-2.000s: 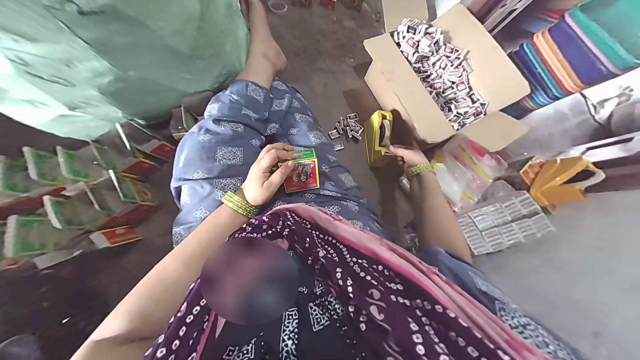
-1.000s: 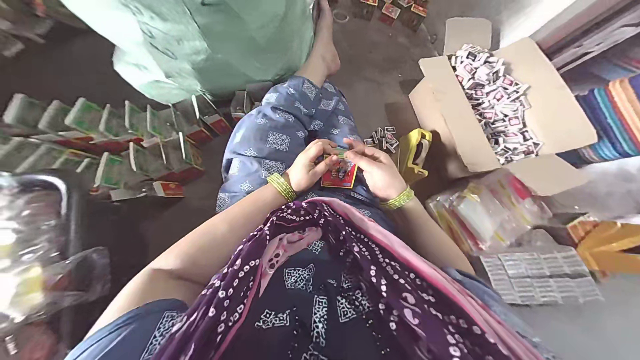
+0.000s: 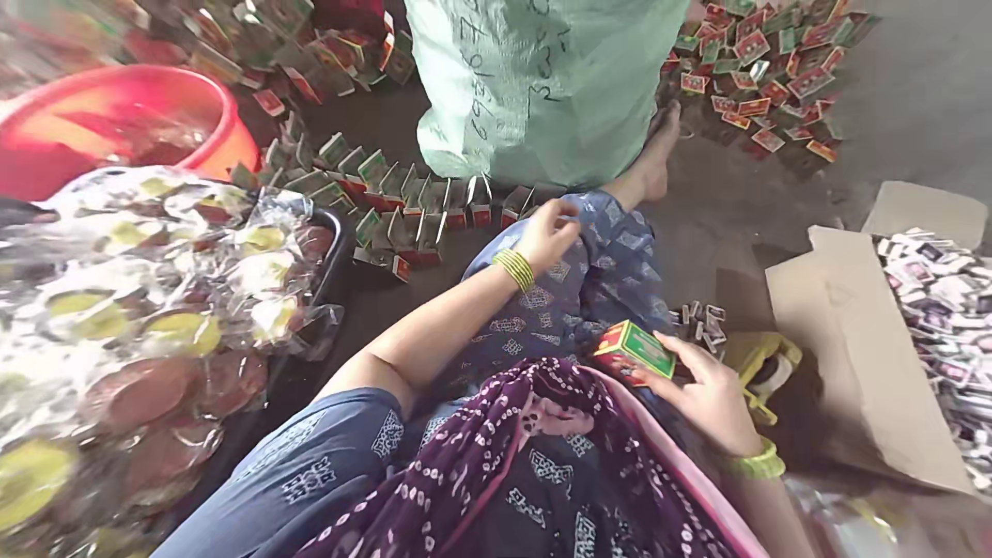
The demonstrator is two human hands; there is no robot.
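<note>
A small red, green and yellow printed carton (image 3: 635, 352) is held between the thumb and fingers of my right hand (image 3: 701, 384), close to my lap. My left hand (image 3: 549, 236), fingers bent, is over my raised leg near the knee; I see nothing in it. A yellow tape dispenser (image 3: 763, 372) with a roll in it lies on the floor just right of my right hand. Beside it are several small matchbox-like packets (image 3: 701, 324). Many more of these small packets (image 3: 942, 310) fill an open cardboard box (image 3: 841, 333) at the right.
Plastic-wrapped yellow and brown round items (image 3: 182, 333) heap a black tray at the left, below a red tub (image 3: 221, 116). Rows of opened cartons (image 3: 403, 194) stand beyond my left arm. A pale green sack (image 3: 542, 93) is ahead, with scattered cartons (image 3: 767, 70) to its right.
A second ago both hands were together at the small carton in my lap; now they are apart, with the carton in my right hand. The view has swung left.
</note>
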